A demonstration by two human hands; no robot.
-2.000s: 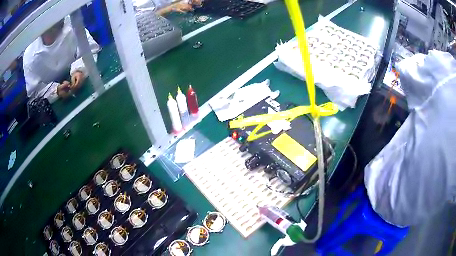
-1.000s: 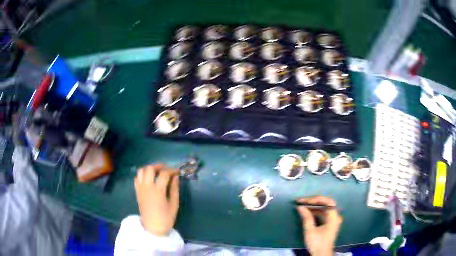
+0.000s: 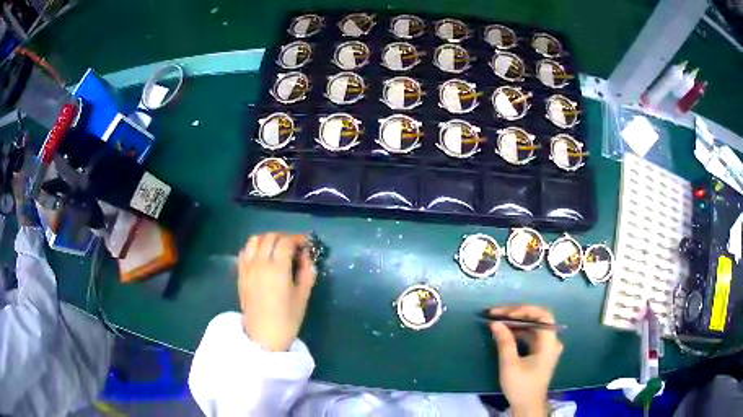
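My left hand (image 3: 277, 281) is over the left part of the mat, its fingertips at a small heap of small metal parts (image 3: 316, 248); whether it grips any is hidden. My right hand (image 3: 528, 346) holds dark tweezers (image 3: 525, 322), tips pointing left. A round watch case (image 3: 419, 307) lies alone on the green mat between my hands. Four-sided rows of cases fill most of the black tray (image 3: 415, 213); its front row holds one case at the left end. Several more watch cases (image 3: 479, 256) lie in a line at the right.
A white parts plate (image 3: 649, 236) lies right, beside the black dispenser controller (image 3: 721, 273). The glue syringe (image 3: 649, 350) rests at the plate's front corner. Glue bottles (image 3: 679, 89) stand at the back right. A blue device (image 3: 98, 102), an orange-edged block (image 3: 148, 254) and another person's sleeve (image 3: 45, 318) are left.
Since one second ago, my left hand has moved slightly right and up onto the metal parts. My right hand still holds the tweezers. Two seconds ago the view faced right, with no hand of mine visible.
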